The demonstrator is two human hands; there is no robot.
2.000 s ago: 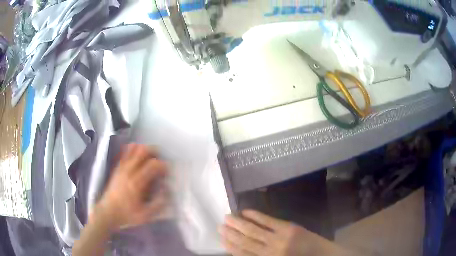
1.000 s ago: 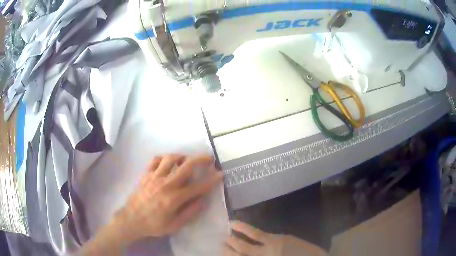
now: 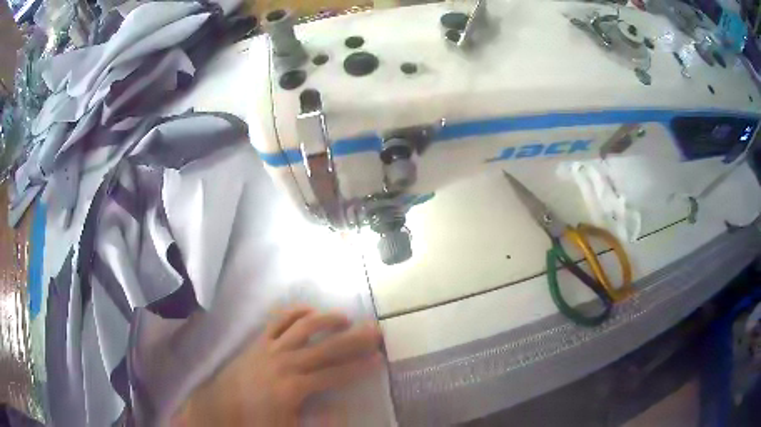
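Note:
A pale lilac-grey garment panel (image 3: pixel 225 334) lies on the machine table, its right edge running down from under the lit end of the sewing machine head (image 3: pixel 467 92). My left hand (image 3: pixel 292 367) lies on the panel near that edge, fingers bent, pointing right. It presses on the cloth from above; no grip on it shows. The needle area is washed out by glare beside the dark tension dial (image 3: pixel 395 247). My right hand is not in view.
Tailor's scissors (image 3: pixel 546 218) with green and yellow-orange loops lie right of the dial. White scraps (image 3: pixel 609 196) lie behind them. A measuring tape strip (image 3: pixel 501 359) runs along the front edge. A bundle of cut pieces (image 3: pixel 108 75) is heaped far left.
The view has tilted up, showing the top of the machine head. My left hand has moved right to the panel's edge and stays there. My right hand has gone out of the picture.

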